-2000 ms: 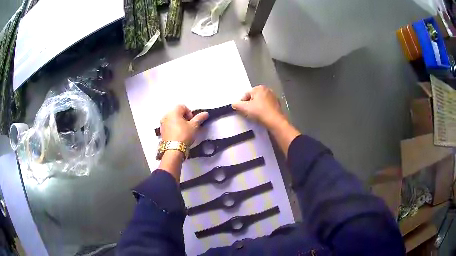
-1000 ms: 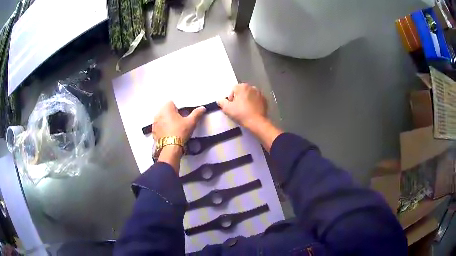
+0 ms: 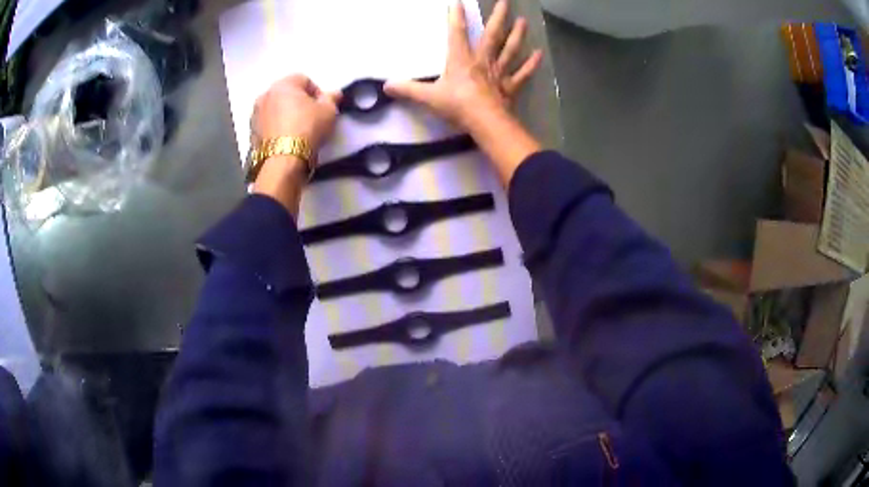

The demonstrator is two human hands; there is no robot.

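A white board with faint yellow stripes lies in front of me and bears several black straps in rows, each with a ring in the middle. The top black strap lies across the board between my hands. My left hand, with a gold-coloured watch at the wrist, has its fingers closed at this strap's left arm and hides its end. My right hand is spread flat over the right arm, thumb beside the ring. The lower straps, such as the bottom strap, lie untouched.
A crumpled clear plastic bag with dark contents lies left of the board on the grey bench. At the right are a blue bin, an orange-brown item and an open cardboard box.
The view has shifted, so the board appears higher. My right hand has gone from a pinch on the strap to spread fingers. My left hand has moved left, uncovering the top strap's ring.
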